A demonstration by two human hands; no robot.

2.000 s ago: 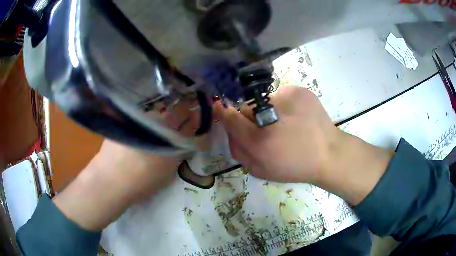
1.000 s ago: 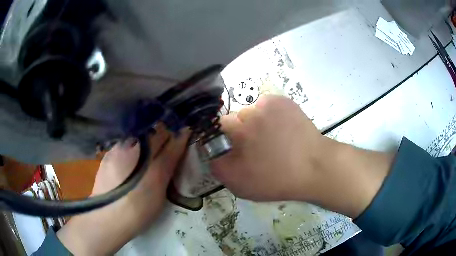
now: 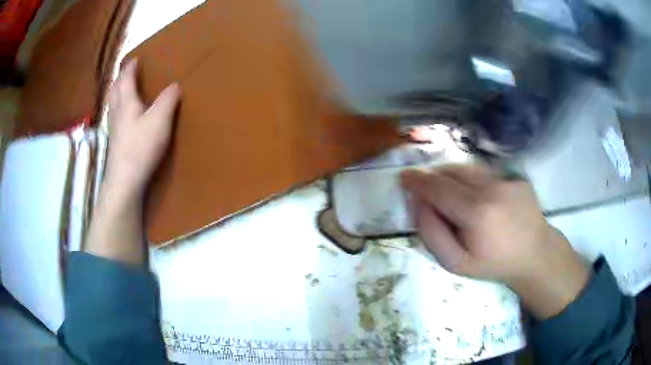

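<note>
A brown leather panel (image 3: 221,135) lies brown side up on the table at left, its right corner under the blurred sewing machine head (image 3: 400,50). My left hand (image 3: 139,139) rests on the panel's left edge, thumb and fingers spread. My right hand (image 3: 485,221) is blurred, over the machine bed right of the slide plate (image 3: 367,203), below the needle area. Its fingers are curled; whether they hold anything cannot be told. The needle and presser foot are not clear. A dark-edged rounded gap shows at the plate's lower left.
A stack of white-backed panels (image 3: 32,207) with brown edges stands at far left. Brown-side-up panels (image 3: 61,71) lie behind it. A white paper scrap (image 3: 617,153) is at right. Printed ruler marks (image 3: 285,349) run along the table's front edge.
The view has shifted, and the machine head now appears farther right. More of the brown panel shows. My left hand is now on its left edge, apart from my right hand, rather than close beside it.
</note>
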